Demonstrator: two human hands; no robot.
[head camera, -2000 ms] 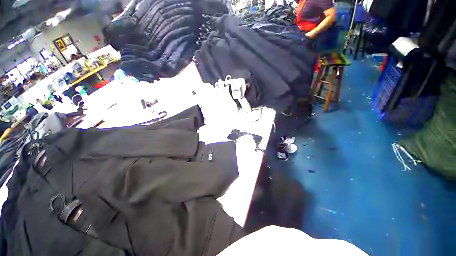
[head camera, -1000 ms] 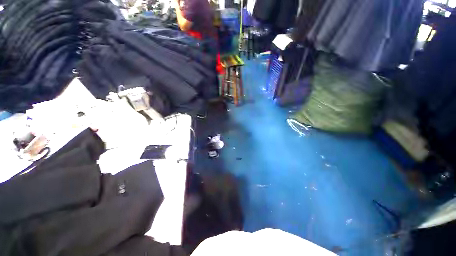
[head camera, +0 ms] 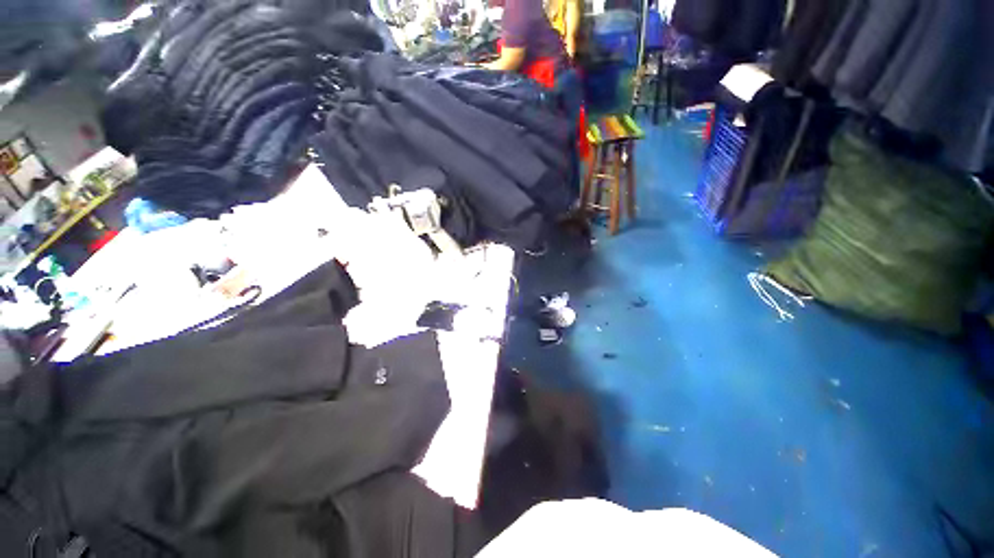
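A black jacket (head camera: 240, 458) lies spread on the white table (head camera: 467, 436) at the lower left. One sleeve (head camera: 403, 376) points right, with small shiny buttons near its cuff. Another dark sleeve (head camera: 316, 300) lies behind it. Part of a hanger hook (head camera: 38, 542) shows at the bottom left edge. A flat dark phone-like object (head camera: 438, 315) lies near the table's right edge. Pale spray guns (head camera: 420, 209) lie farther back. Neither of my hands is in the picture.
Large dark garment piles (head camera: 458, 142) stand beyond the table. A wooden stool (head camera: 613, 174), a blue crate (head camera: 722, 169) and a green sack (head camera: 894, 240) stand on the blue floor. A person (head camera: 532, 33) is at the far back. A white rounded shape (head camera: 621, 529) fills the bottom edge.
The view swung right, then partly back left. The jacket now sits lower and farther left in the picture than two seconds ago. No hand appears in any frame.
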